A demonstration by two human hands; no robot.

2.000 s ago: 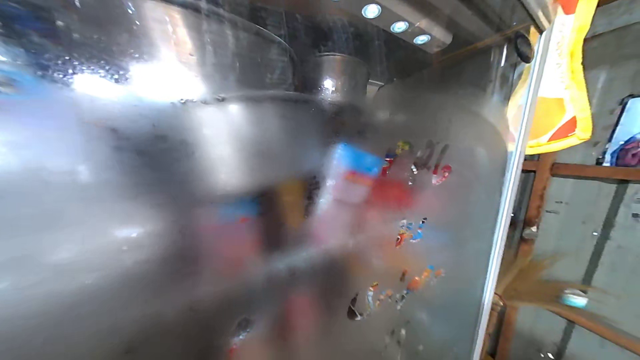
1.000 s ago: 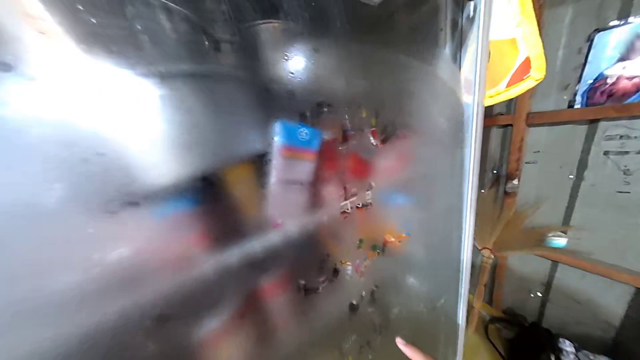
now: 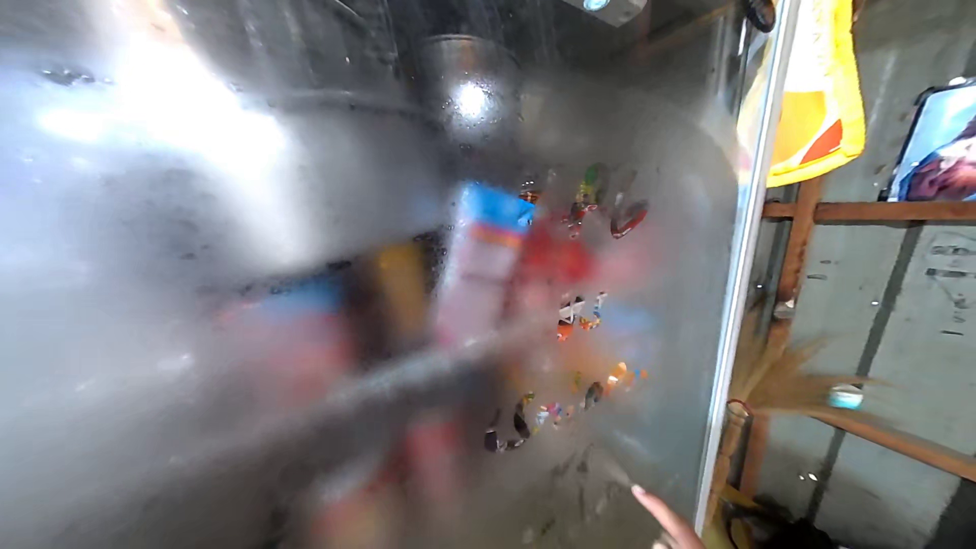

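Observation:
A fogged glass pane (image 3: pixel 656 305) fills most of the view. Clear strokes, drawn in its mist, show on the right half in several rows. At the lower right is a hand, probably my right hand (image 3: pixel 669 521), with its index finger pointing up and left at the glass; whether the tip touches cannot be told. Only that finger and part of another show. Blurred behind the glass are a packet with a blue top (image 3: pixel 496 207), a yellow thing (image 3: pixel 402 286) and a metal container (image 3: pixel 469 84). My left hand is out of view.
A metal edge strip (image 3: pixel 738 305) bounds the pane at right. Beyond it hang a yellow-edged bag (image 3: pixel 812 114) and, on a wooden rail (image 3: pixel 892 212), a framed picture (image 3: pixel 942 145). A broom-like bundle of bristles (image 3: pixel 785 374) and a small white-and-teal object (image 3: pixel 845 396) are lower down.
Two seconds ago no hand was in view; a fingertip showed at the bottom edge one second ago, and more of the hand shows now. The view has shifted.

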